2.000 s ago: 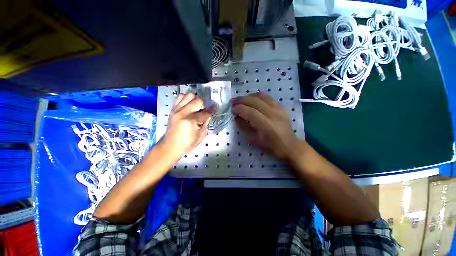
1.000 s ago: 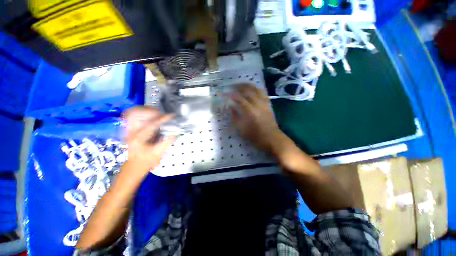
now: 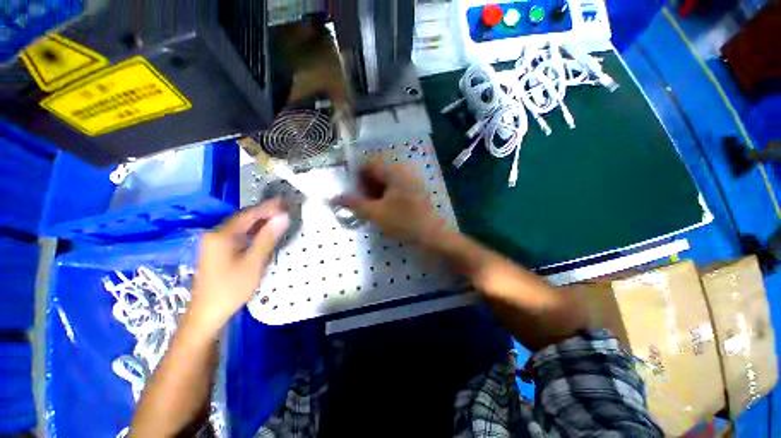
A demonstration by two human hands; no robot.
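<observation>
The perforated metal work plate [image 3: 342, 274] lies in front of me, with a bright lamp glare near its top centre that washes out the jig. My right hand [image 3: 390, 204] is blurred over the plate, its fingers on a small coiled white cable [image 3: 346, 215] at the right of the glare. The cable's connector end cannot be made out. My left hand [image 3: 235, 257] is at the plate's left edge, thumb and forefinger a little apart, with nothing clearly seen between them.
The lined blue bin [image 3: 81, 334] with tangled white cables is at left, a smaller blue tray [image 3: 137, 210] behind it. The black marking head [image 3: 171, 85] hangs upper left. Coiled cables [image 3: 505, 120] lie on the green mat [image 3: 574, 188]. A control box [image 3: 535, 34] stands behind; cartons [image 3: 668, 342] are lower right.
My view has shifted, showing the control box and smaller tray. Both hands were together at the coil by the jig; my left hand has moved away to the left.
</observation>
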